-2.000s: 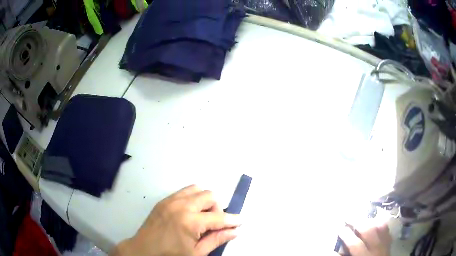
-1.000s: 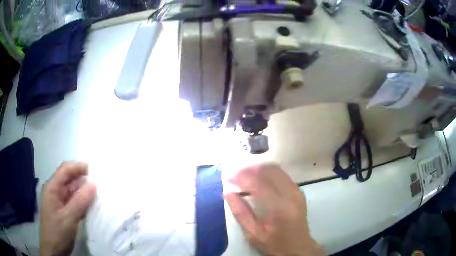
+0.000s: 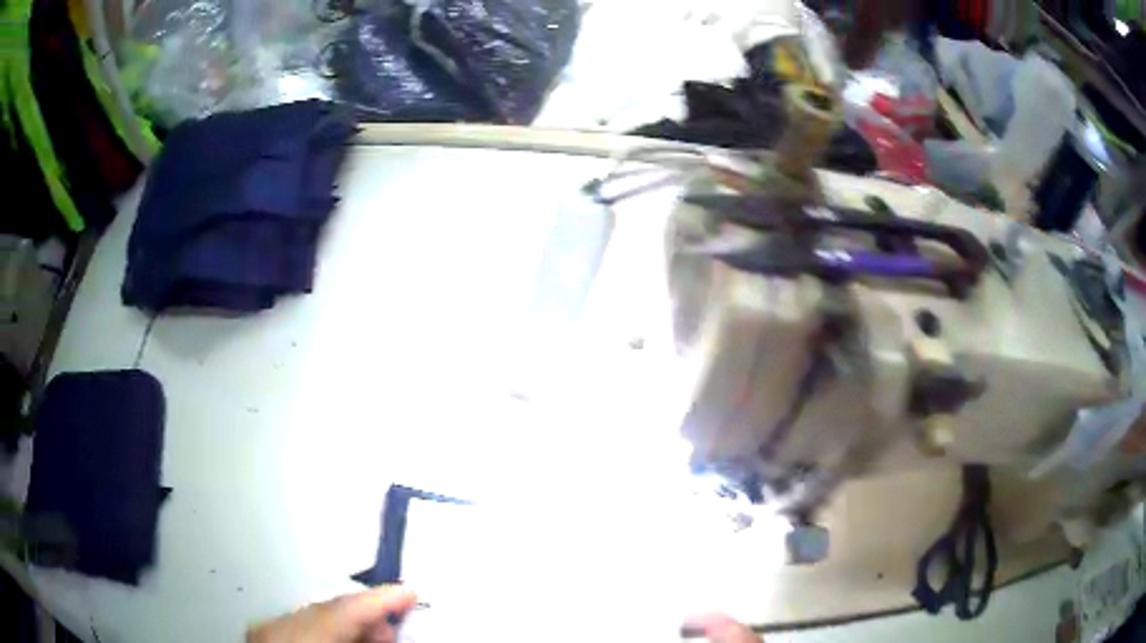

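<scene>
A navy-edged cloth piece [image 3: 395,534] lies near the bottom centre. Its narrow dark left edge and part of a thin dark top edge show; the rest is lost in white glare. My left hand [image 3: 337,619], partly cut off by the bottom edge, has its fingertips closed on the lower end of the dark edge. My right hand [image 3: 723,629] shows only as fingertips at the bottom edge, to the right of the piece; its grip is hidden. The needle area [image 3: 744,484] under the cream machine head [image 3: 785,364] is blurred by glare.
A thick navy stack [image 3: 233,214] lies at the far left, with round-cornered navy pieces [image 3: 98,471] nearer. A pale bar [image 3: 574,264] stands left of the head. Purple-handled snips [image 3: 880,264] lie on the head. Black-handled scissors [image 3: 961,553] are right of the needle.
The view has swung left from the machine. The piece now shows a narrow dark left edge instead of the broad navy band. My left hand has closed on it; my right hand is mostly out of frame.
</scene>
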